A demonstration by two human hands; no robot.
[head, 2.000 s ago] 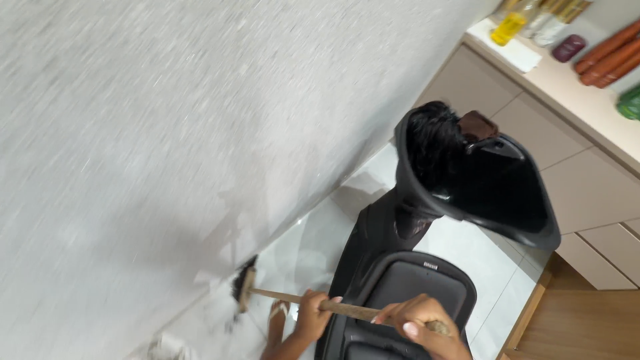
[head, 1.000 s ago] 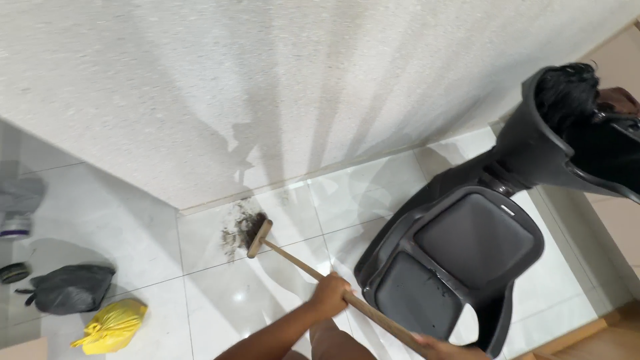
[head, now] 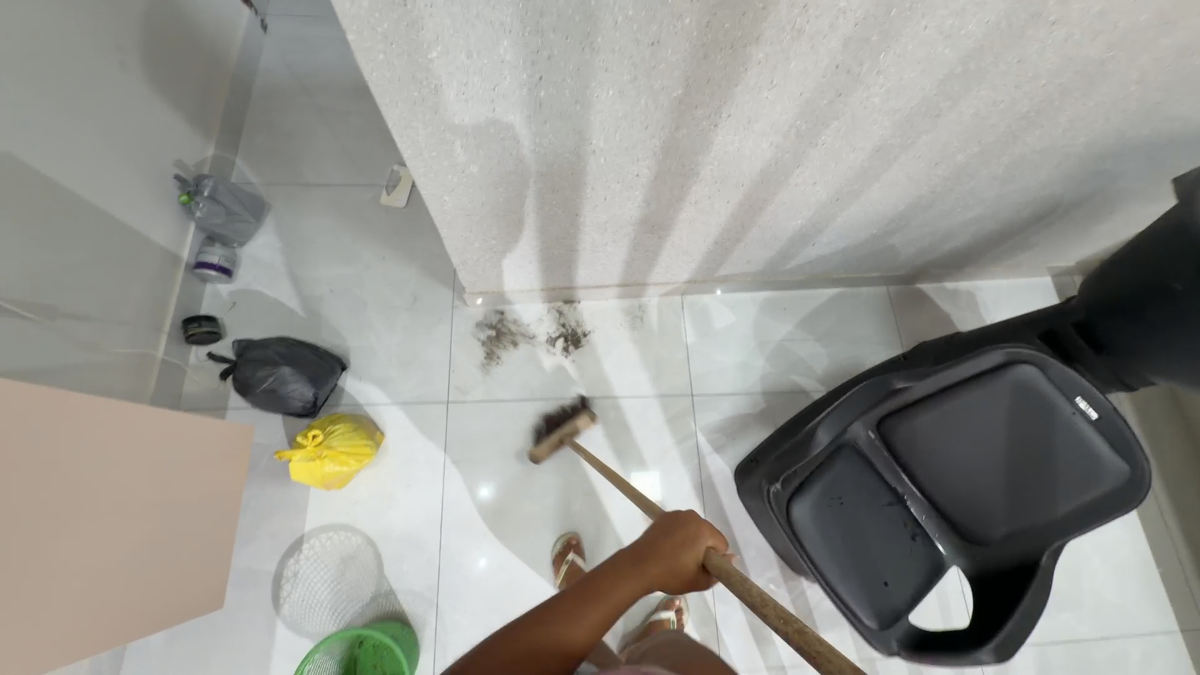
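Note:
My left hand [head: 677, 551] grips the wooden handle of a broom [head: 619, 481]. The handle slants from the broom head up-left of the hand to the bottom edge at the right. The broom head [head: 562, 433], a wooden block with dark bristles, is at the floor above my sandalled feet. Two loose patches of dark hair clippings [head: 501, 336] lie on the white tiles beside the base of the wall, beyond the bristles and apart from them. My right hand is out of the frame.
A black salon wash chair [head: 1003, 450] stands at the right. On the left are a knotted black bag [head: 286, 375], a yellow bag [head: 333, 452], a grey bag [head: 225, 208], jars [head: 215, 261], a green mesh basket [head: 398, 642] and a beige panel [head: 112, 525]. A speckled wall [head: 750, 141] juts in.
The broom head was at the dark clippings by the wall a second ago; now it is nearer my feet. My right hand has left the view. The view has swung left.

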